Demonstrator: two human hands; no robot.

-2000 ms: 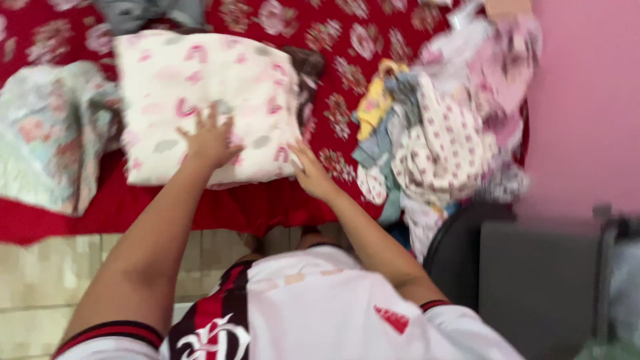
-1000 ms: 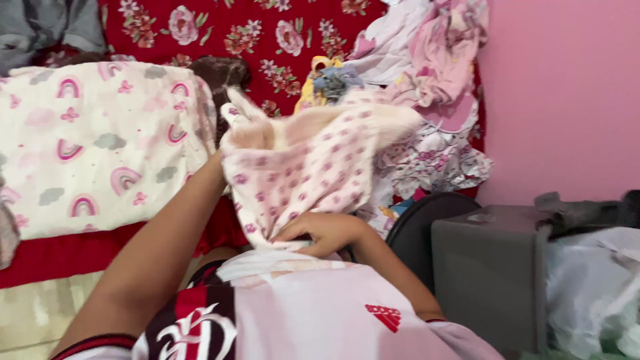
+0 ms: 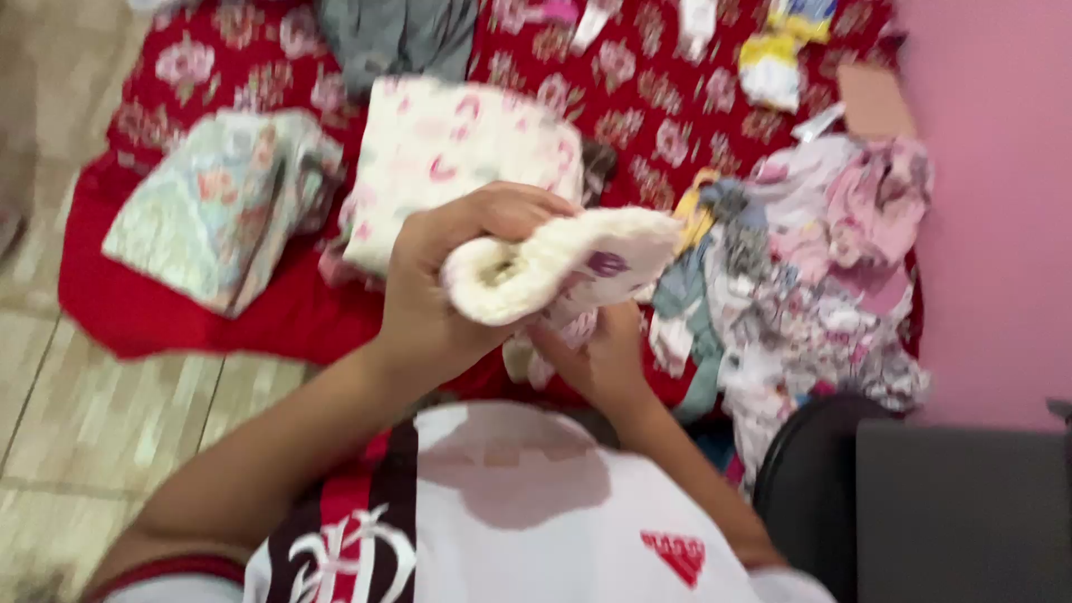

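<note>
A cream fleecy cloth with purple prints (image 3: 569, 260), bent double at its near end, is held up in front of my chest. My left hand (image 3: 456, 260) grips its upper left part, thumb and fingers around it. My right hand (image 3: 595, 356) holds its lower part from below; some of those fingers are hidden. Behind the hands lies a folded white blanket with pink rainbows (image 3: 469, 142). A pale green floral cloth (image 3: 226, 201) lies crumpled to the left, on the red floral bedspread (image 3: 653, 92).
A heap of baby clothes (image 3: 804, 268) lies at the right, beside the pink wall (image 3: 988, 209). Grey cloth (image 3: 398, 38) and yellow-and-white packs (image 3: 770, 71) are at the far side. A dark grey box-like object (image 3: 963, 511) stands near right; floor tiles (image 3: 126, 402) show at left.
Both hands were on the rainbow blanket at first. Then they held the spotted cloth spread out; now it is bunched or folded smaller and raised between them. The view has shifted.
</note>
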